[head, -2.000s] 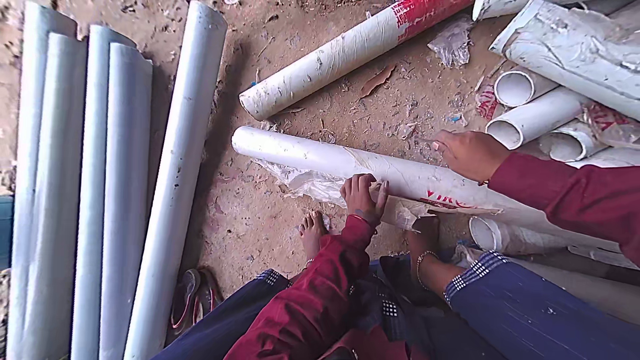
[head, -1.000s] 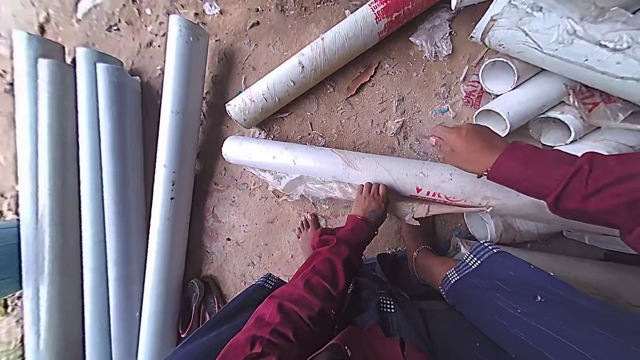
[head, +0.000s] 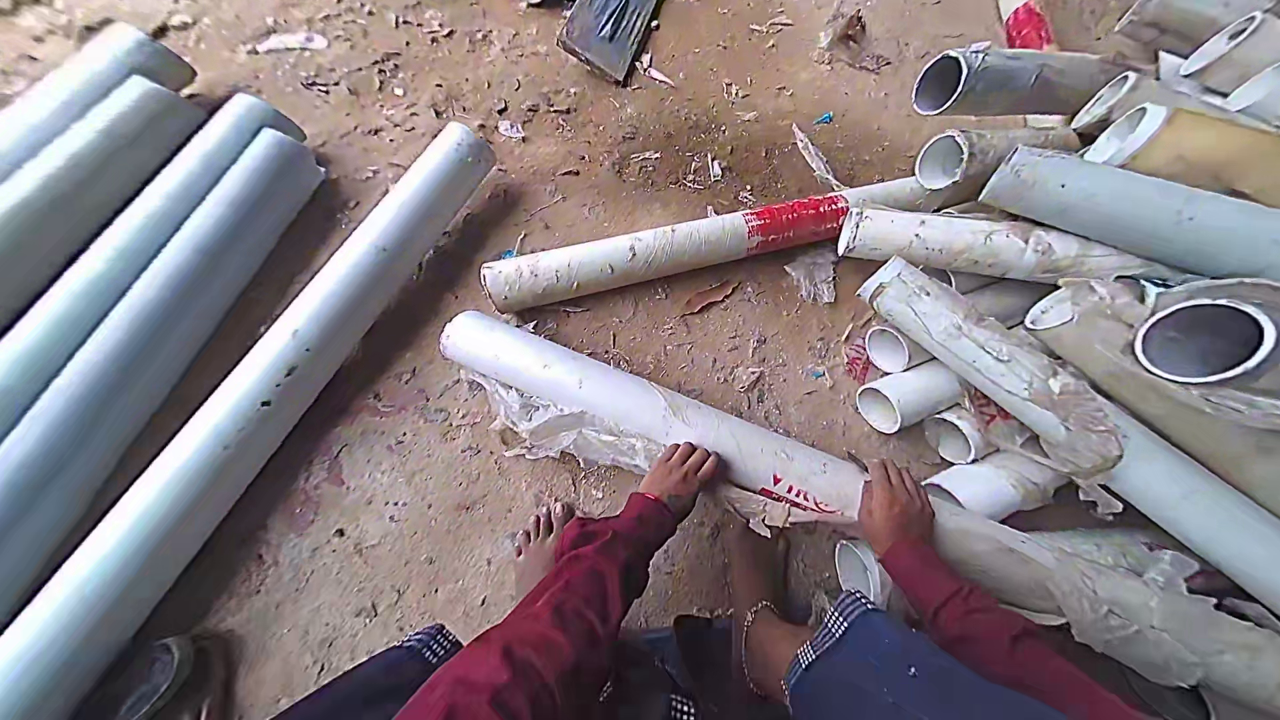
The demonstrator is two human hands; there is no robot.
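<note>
A long white plastic pipe (head: 600,390) lies slantwise in front of my feet, its far-left end bare. Clear plastic wrap (head: 570,430) hangs loose along its near side, and torn wrapping with red print still covers the part to the right. My left hand (head: 682,478) rests on the pipe's near edge beside the torn film, fingers curled over it. Farther right, my right hand (head: 895,505) lies over the wrapped part of the pipe; a thin dark edge shows by its fingers, too small to identify. The palms and whatever is under the fingers are hidden.
Several bare pipes (head: 270,390) lie on the dirt ground at left, near a sandal (head: 155,680). A wrapped pipe with a red band (head: 650,258) lies beyond my hands. At right is a pile of pipes (head: 1140,210). My bare foot (head: 542,545) is close to the worked pipe.
My right hand, raised above the pipe's far side one second ago, is now down on the wrapped pipe. The view has shifted and takes in more of the pile.
</note>
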